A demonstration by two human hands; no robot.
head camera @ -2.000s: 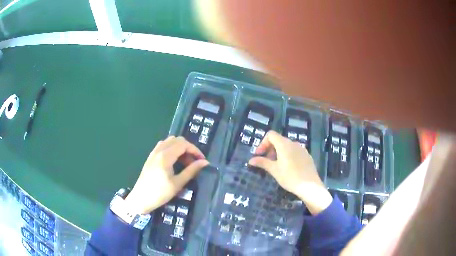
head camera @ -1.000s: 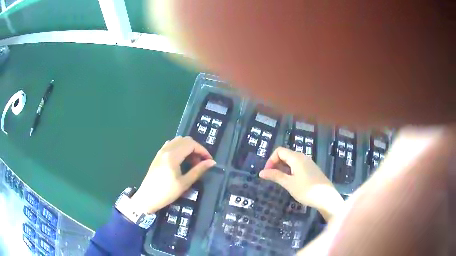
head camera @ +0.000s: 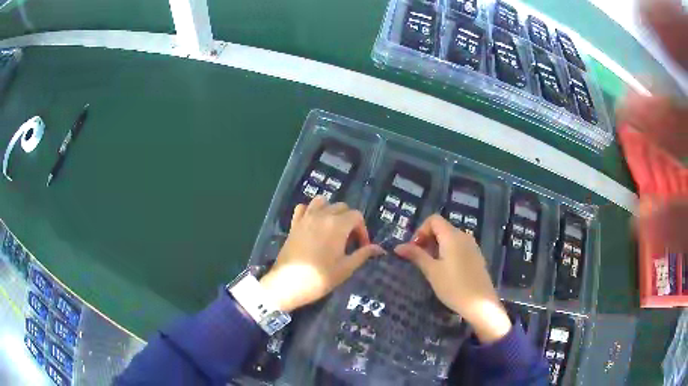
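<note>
A translucent liner sheet (head camera: 400,317) with a grid of black dots lies over the lower middle of a clear blister tray (head camera: 298,170) holding black phone housings (head camera: 462,203). My right hand (head camera: 456,275) pinches the sheet's upper edge between thumb and forefinger. My left hand (head camera: 324,245) is beside it, over the upper-left pockets, its thumb and forefinger close together near the sheet's top edge. Whether it holds a tiny pad or the sheet cannot be told. The hands' fingertips are nearly touching. My left forearm partly hides the lower-left housing.
A pale rail (head camera: 317,71) runs behind the tray, with stacked trays (head camera: 490,94) beyond. A tape roll (head camera: 30,136) and a slim black pen (head camera: 68,145) lie left. An orange-red box (head camera: 647,249) is right, with blurred skin-coloured shapes over it. Blue-black rows (head camera: 45,324) show lower left.
My left hand has moved right, close to my right hand. The large blurred skin-coloured shape has left the upper middle, uncovering the stacked trays, rail and orange-red box. The view has shifted slightly.
</note>
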